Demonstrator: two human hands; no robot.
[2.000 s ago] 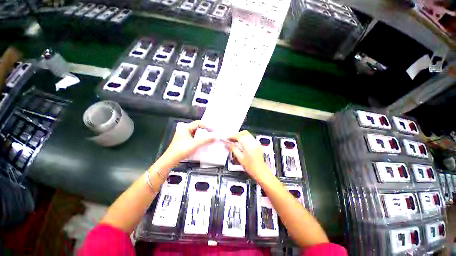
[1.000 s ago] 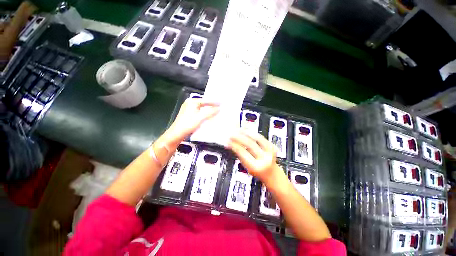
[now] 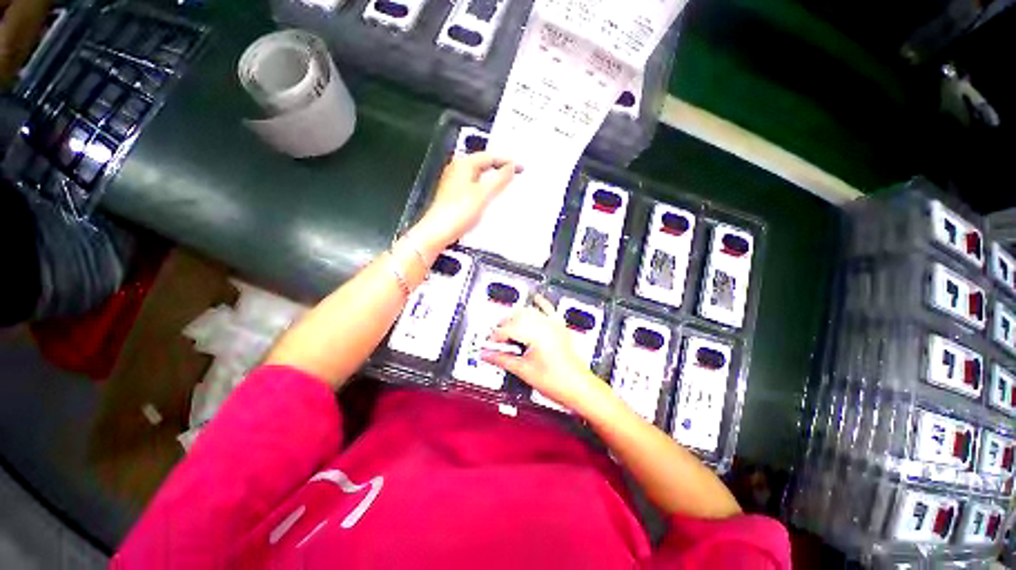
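A long white label strip (image 3: 546, 123) with rows of small print hangs from the top over the tray. My left hand (image 3: 474, 198) holds the strip's left edge near its lower end. A clear blister tray (image 3: 744, 334) holds white devices in two rows. My right hand (image 3: 543, 353) is over the near row, its fingertips at a white device (image 3: 487, 334) in the second pocket from the left. Whether a sticker is between these fingertips is too small to tell. The strip and my hands cover parts of the tray.
A label roll (image 3: 303, 100) stands on the green bench at the upper left, beside an empty blister tray (image 3: 111, 100). Filled trays (image 3: 446, 61) lie beyond the working tray. A tall stack of filled trays (image 3: 880, 367) stands at right. Whitish waste (image 3: 240, 340) lies below the bench.
My right hand has left the strip and moved down to the near-row device. My left hand stays on the strip. The view has tilted down, showing more of my pink top.
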